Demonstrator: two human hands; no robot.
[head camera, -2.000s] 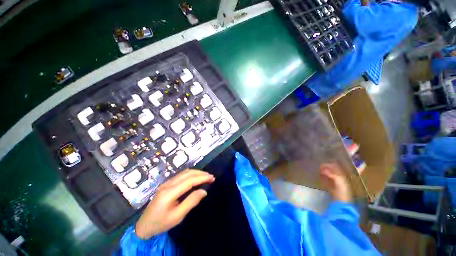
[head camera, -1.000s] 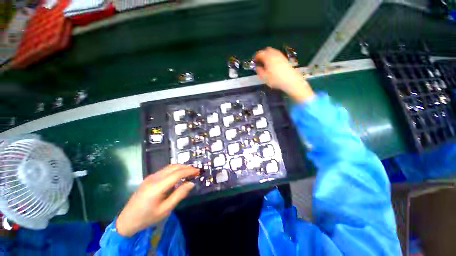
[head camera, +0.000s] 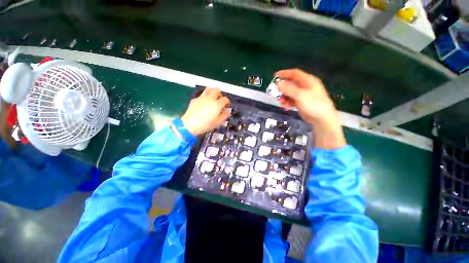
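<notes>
The black carrier tray (head camera: 199,91) lies on the bench with a shiny clear insert (head camera: 198,180) holding rows of pale tray parts (head camera: 237,186) with dark tails. My left hand (head camera: 206,110) is over the tray's far left corner, fingers curled down; whether it holds something is hidden. My right hand (head camera: 308,100) is above the tray's far edge and pinches a small silvery electronic unit (head camera: 274,88) between thumb and fingers. Another small unit (head camera: 254,80) lies on the belt just left of it.
The green conveyor (head camera: 195,46) runs beyond a pale rail (head camera: 169,75), with several units at left and a longer piece (head camera: 366,105) at right. A white fan (head camera: 72,105) stands at left. A slanted metal post (head camera: 411,105) and second pocket tray (head camera: 455,190) are at right.
The view has shifted. My right hand has come back from the belt and now shows a unit in its fingers. My left hand has moved from the tray's near left part to its far left corner.
</notes>
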